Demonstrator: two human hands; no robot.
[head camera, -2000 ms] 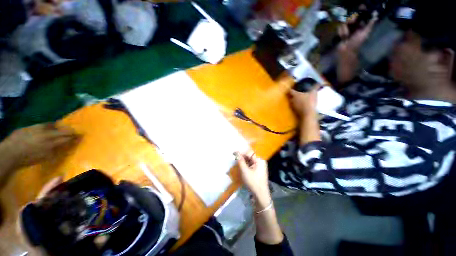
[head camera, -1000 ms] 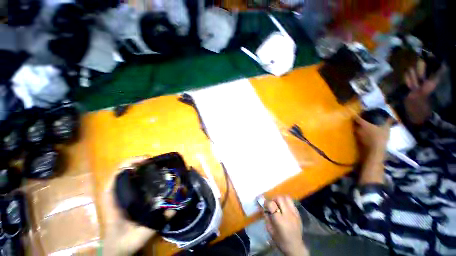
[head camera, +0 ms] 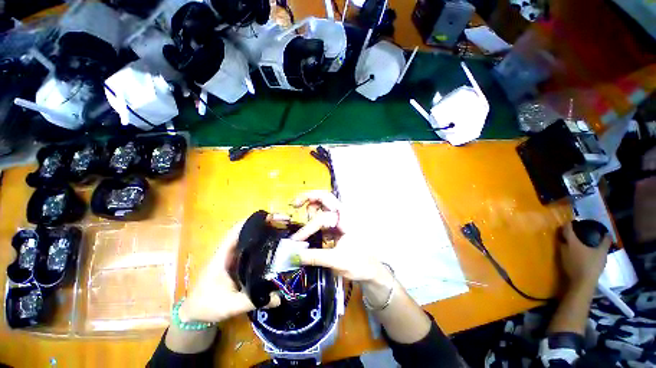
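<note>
My left hand (head camera: 216,287), with a green bead bracelet, grips the black front shell (head camera: 253,251) from its left side. The shell is tilted up over the open white and black camera housing (head camera: 298,330), near my body. Thin red, blue and white wires (head camera: 293,284) run between shell and housing. My right hand (head camera: 334,251) reaches in from the right and holds a small flat white piece (head camera: 288,257) against the shell's open inside. Its fingers and the piece hide part of the board there.
At left a clear tray (head camera: 129,273) holds several black shells (head camera: 52,205). White sheets (head camera: 388,208) lie right of my hands. Several white cameras (head camera: 460,115) stand along the green strip (head camera: 302,118). A black cord (head camera: 489,251) lies at right, near a neighbour's hand (head camera: 579,262) on a black part.
My right hand has moved left from the sheets' front edge to the shell, with the white piece. The view has shifted, showing more of the tray and green strip.
</note>
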